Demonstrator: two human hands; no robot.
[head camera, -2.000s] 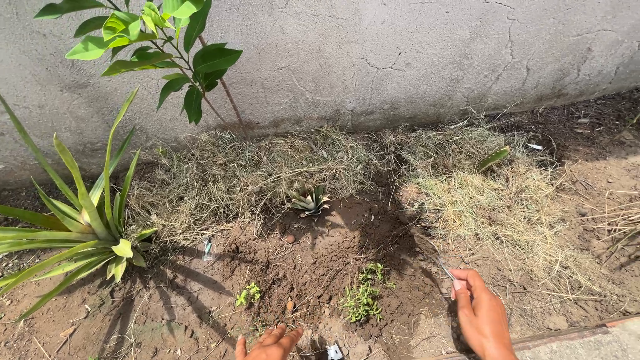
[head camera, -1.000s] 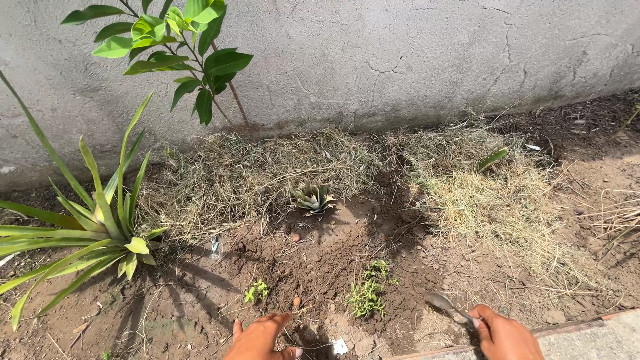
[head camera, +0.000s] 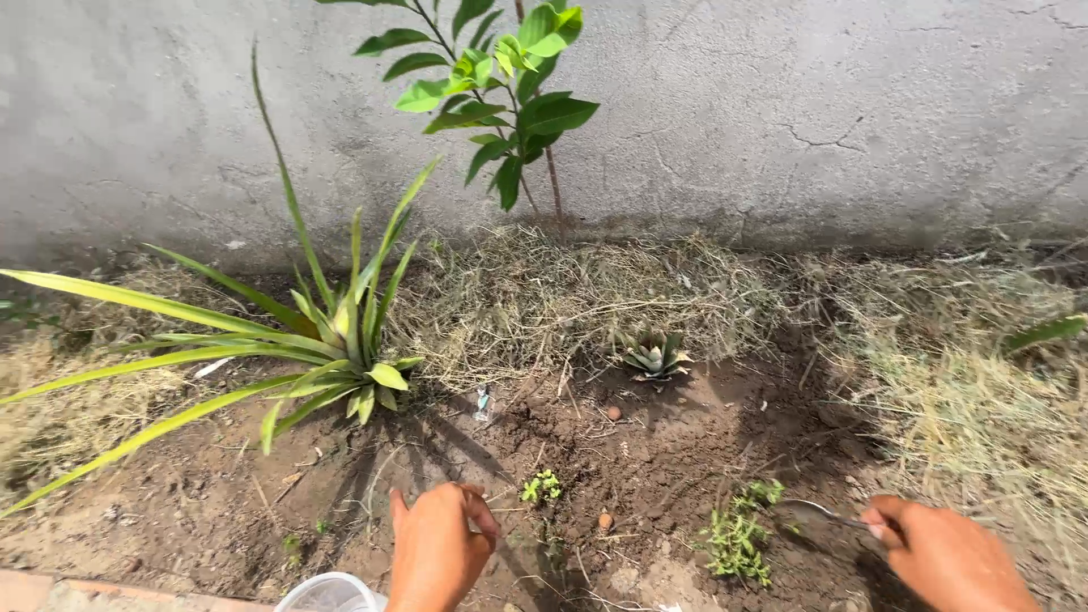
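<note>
My right hand (head camera: 948, 548) grips the handle of a metal spoon (head camera: 803, 510) at the lower right. The spoon's bowl points left, close beside a low leafy green plant (head camera: 738, 540). My left hand (head camera: 444, 540) is low in the view, left of centre, above the soil with its fingers curled; nothing shows in it. A clear plastic container (head camera: 331, 593) is partly in view at the bottom, just left of that hand. Between the hands a small green seedling (head camera: 541, 487) grows from brown soil, with a small reddish-brown lump (head camera: 605, 521) to its lower right.
A long-leaved pineapple-like plant (head camera: 340, 348) spreads at the left. A small spiky rosette plant (head camera: 655, 355) sits mid-bed. Dry grass (head camera: 595, 297) lies along the cracked grey wall (head camera: 722, 110), where a leafy sapling (head camera: 510, 110) stands. Brick edging (head camera: 110, 595) runs along the lower left.
The view has swung left, bringing the plastic container into sight. The spoon, apart from the low green plant a second ago, is now close beside it.
</note>
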